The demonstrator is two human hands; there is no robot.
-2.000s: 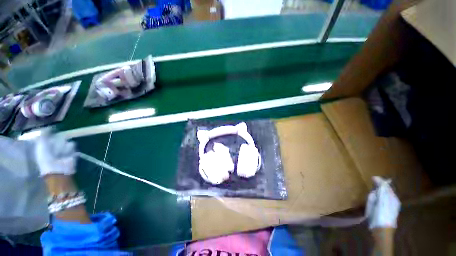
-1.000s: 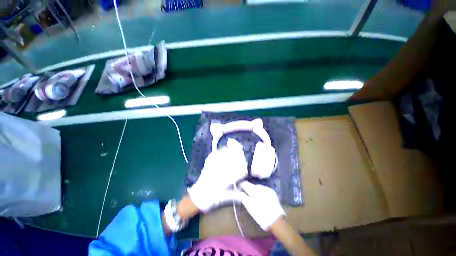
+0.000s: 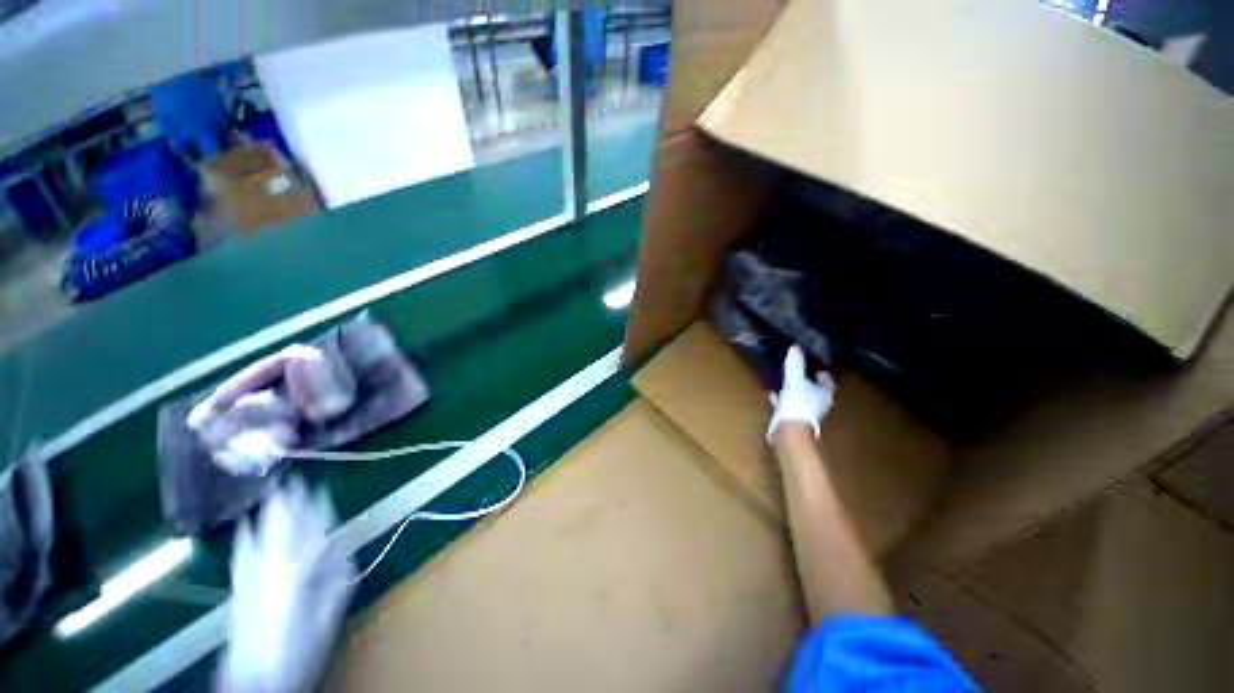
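A pink-and-white headset (image 3: 318,382) lies on a dark bubble bag (image 3: 386,386) on the green belt at left. A white cable (image 3: 508,474) loops from beside it over the rail. My left hand (image 3: 284,582), white-gloved and blurred, is just below the headset; its fingers are unclear. My right hand (image 3: 801,395), white-gloved, reaches into the open carton (image 3: 947,136), its fingertips at the crumpled black bags (image 3: 771,298). Whether it grips one is unclear.
The cardboard sheet (image 3: 596,569) lies in front of me, beside the carton's lower flap (image 3: 717,420). A white rail (image 3: 568,386) edges the belt. Another dark bag (image 3: 20,542) is at the left edge. A post (image 3: 574,122) stands behind the belt.
The view has turned right. My hands have parted from the headset on the cardboard, where no headset or bag now shows. My right hand has moved to the carton, my left to the belt.
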